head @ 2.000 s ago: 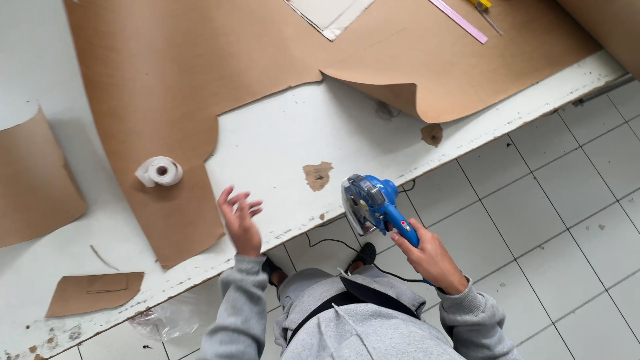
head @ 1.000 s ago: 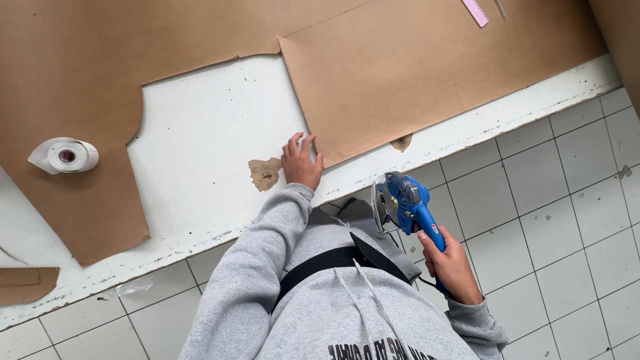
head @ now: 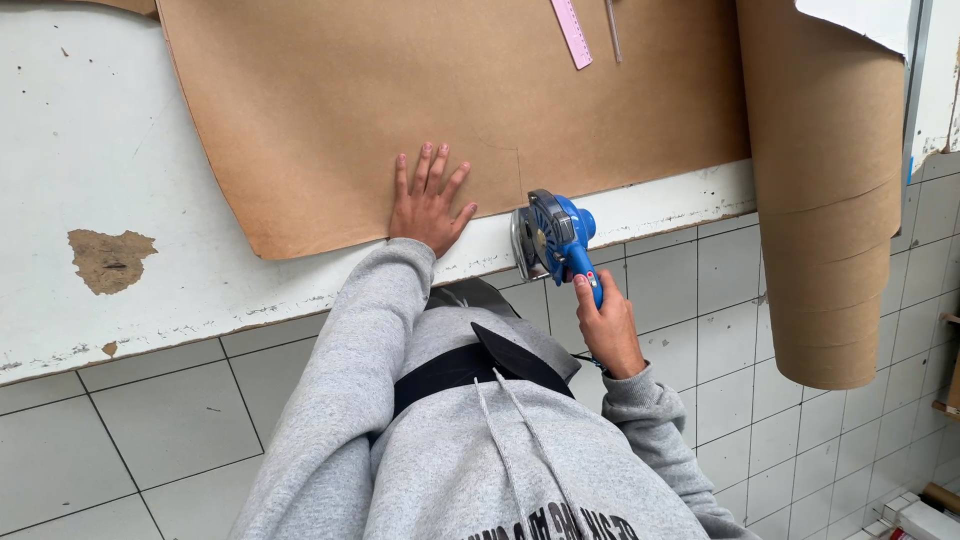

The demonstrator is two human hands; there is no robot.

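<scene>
My left hand (head: 429, 201) lies flat, fingers spread, on a sheet of brown kraft paper (head: 337, 90) near its front edge. In my right hand (head: 609, 322) is the handle of a blue electric rotary cloth cutter (head: 559, 236), its metal base at the front edge of the white table (head: 202, 300). A thin pencil line on the paper runs down to the edge just above the cutter. The pink ruler (head: 573, 34) rests farther back on the sheet, beside a thin pen-like rod (head: 613, 30). The cutter's blade is mostly hidden by its guard.
A large roll of brown paper (head: 825, 217) hangs over the front edge at the right. The tabletop has a worn brown patch (head: 112, 261) at the left. A dark cord runs by my right wrist. White floor tiles (head: 172, 405) show below the table.
My left hand, raised over the table two seconds ago, now presses flat on the paper. The cutter has come to the table edge in my right hand. The view has shifted right.
</scene>
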